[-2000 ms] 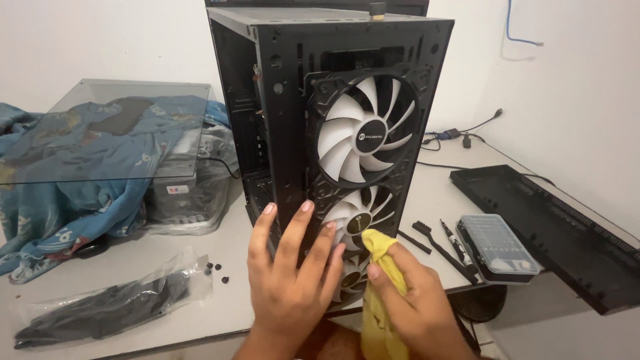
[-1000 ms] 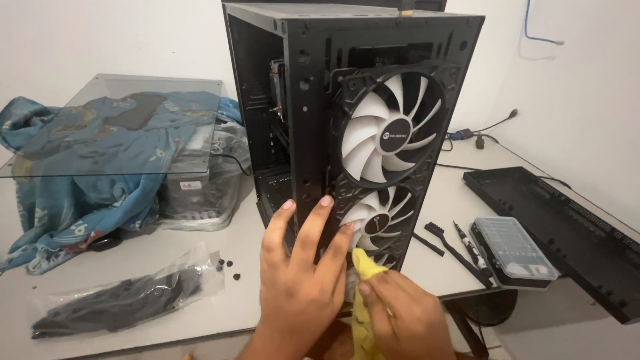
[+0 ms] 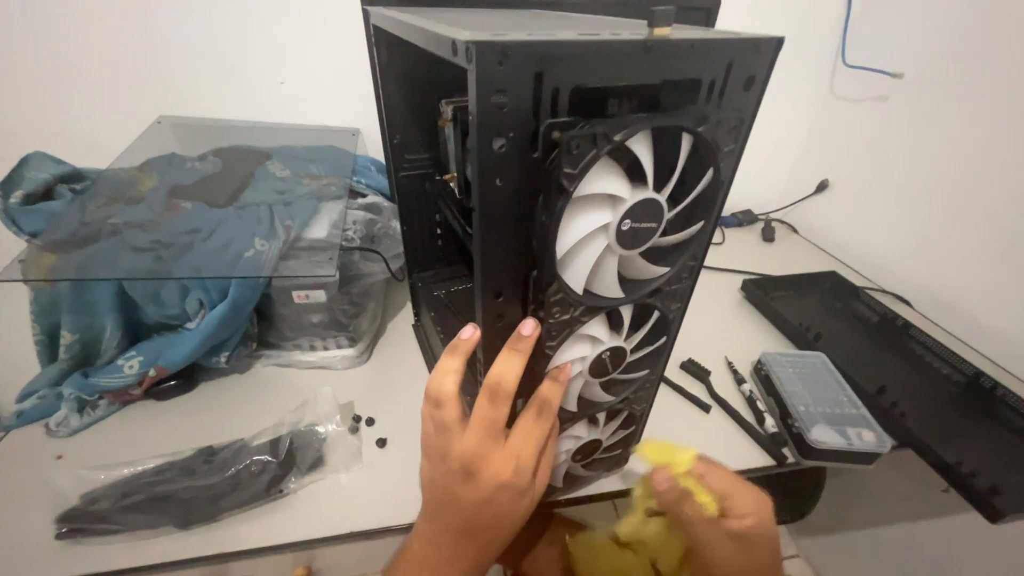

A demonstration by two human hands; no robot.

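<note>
A black computer case stands upright on the white table, its front with a column of white-bladed fans facing me. The upper fan is the nearest to the top; the middle fan and the lower fan sit beneath it. My left hand has its fingers spread against the case's front edge, a fingertip at the middle fan's blades. Just right of the lower fan, my right hand grips a yellow cloth, which hangs down apart from the fans.
On the left lie a tinted glass panel over a blue patterned fabric, a bag of black cables and several small black screws. On the right are a black brush, a pen-like tool, a clear-lidded case and a long black panel.
My right hand has drawn the yellow cloth away from the fans, down and to the right. My left hand stays against the case front.
</note>
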